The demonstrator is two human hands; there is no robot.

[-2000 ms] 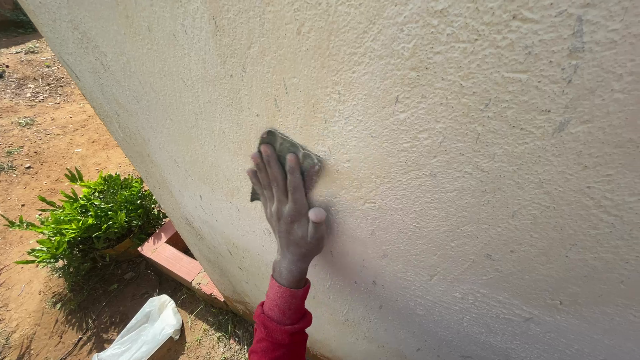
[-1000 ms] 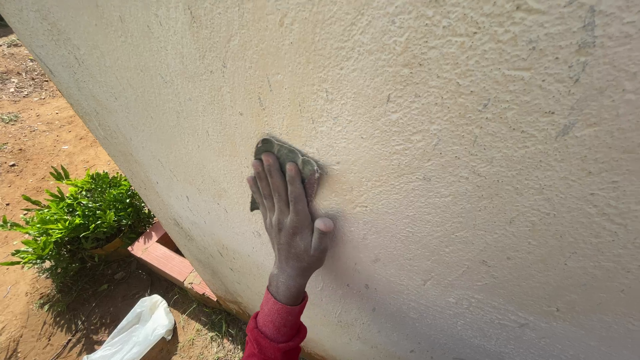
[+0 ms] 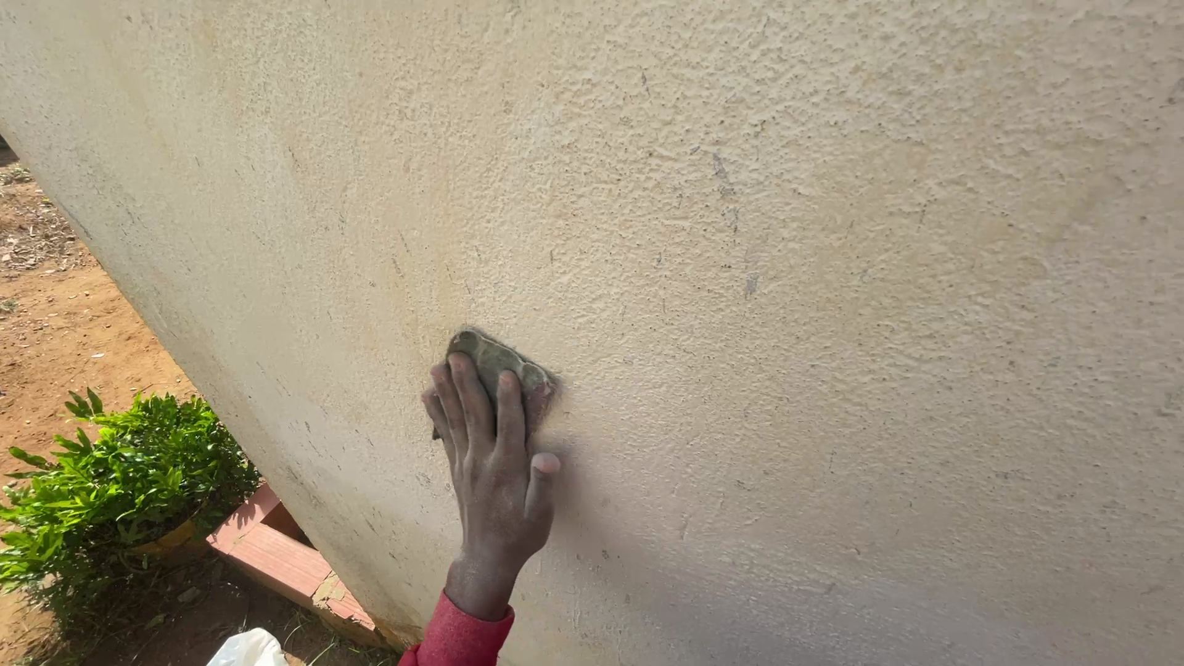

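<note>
My left hand (image 3: 499, 472) lies against the textured cream plaster wall (image 3: 786, 388), its back toward me, fingers pointing up and thumb held out to the right. Beneath the fingers is a thin, dark greenish-grey pad (image 3: 504, 356), pressed to the wall. Its upper edge and right corner show past the fingertips; the palm hides its lower part. Whether it is cloth or abrasive sheet, I cannot tell. A red sleeve covers the wrist. My right hand is out of view.
Dark scuffs mark the wall (image 3: 724, 176). At the lower left, a leafy green plant (image 3: 120, 472) stands beside a reddish block edging (image 3: 277, 560) along the wall's foot. Part of a white plastic bag (image 3: 248, 649) shows at the bottom edge. Bare orange soil (image 3: 92, 324) lies beyond.
The view has shifted, so plant, bag and hand appear lower. My left hand keeps the pad pressed to the wall throughout; any slide along the wall is not plain.
</note>
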